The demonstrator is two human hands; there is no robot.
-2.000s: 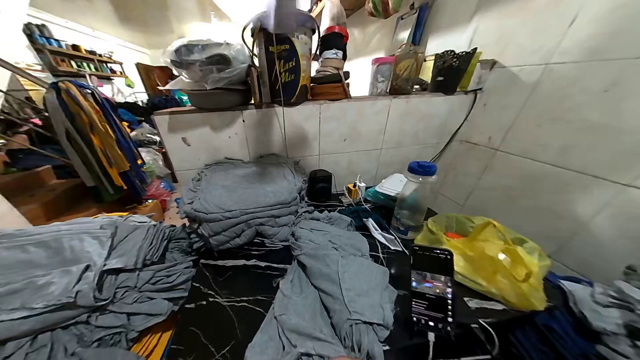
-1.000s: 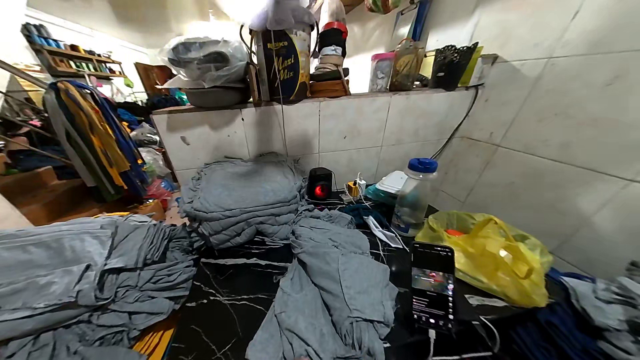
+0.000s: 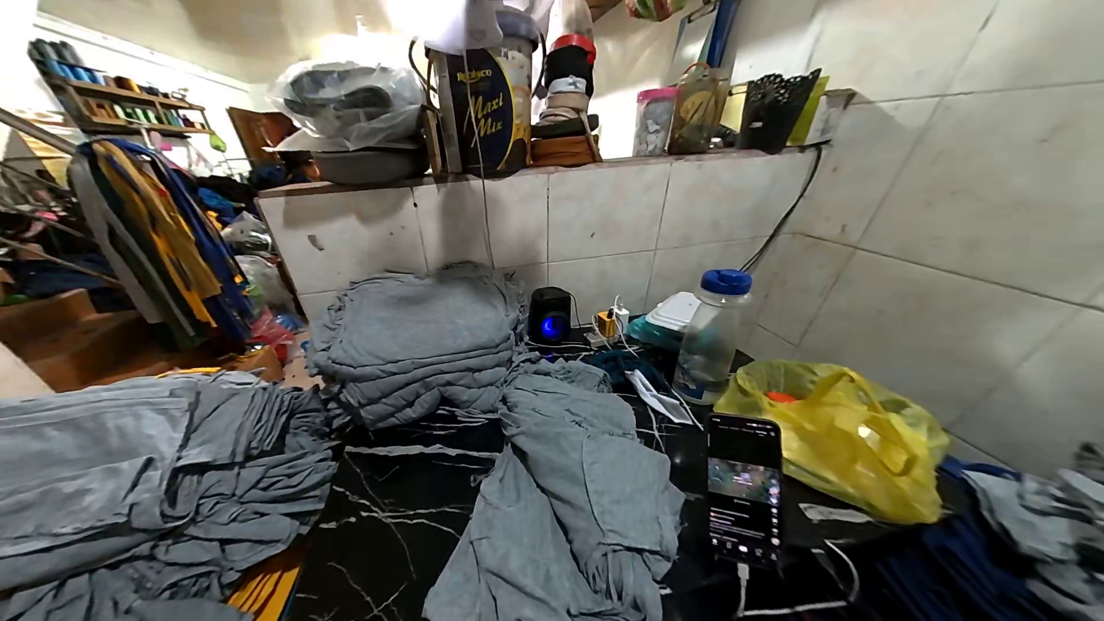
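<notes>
Neither my left hand nor my right hand shows in the head view. A loose grey garment [image 3: 561, 492] lies on the black marble-patterned tabletop [image 3: 388, 509], its far end touching a folded stack of grey garments [image 3: 423, 328]. More grey garments [image 3: 95, 466] lie heaped at the left, over yellow cloth [image 3: 272, 582]. Right of the loose garment, a smartphone [image 3: 744, 492] with a lit screen has a white cable plugged into its lower end. A small black speaker [image 3: 550, 319] glows blue behind the garments.
A blue-capped plastic bottle [image 3: 711, 336] and a yellow plastic bag [image 3: 837, 431] stand at the right. Behind them runs a tiled ledge [image 3: 604, 207] bearing a large tin [image 3: 485, 108] and jars. Dark blue and grey cloth [image 3: 975, 552] lies at the lower right. Clothes [image 3: 164, 241] hang at the left.
The speaker's light has gone from unlit to red to blue, and the picture on the smartphone screen has changed. The garments lie as before.
</notes>
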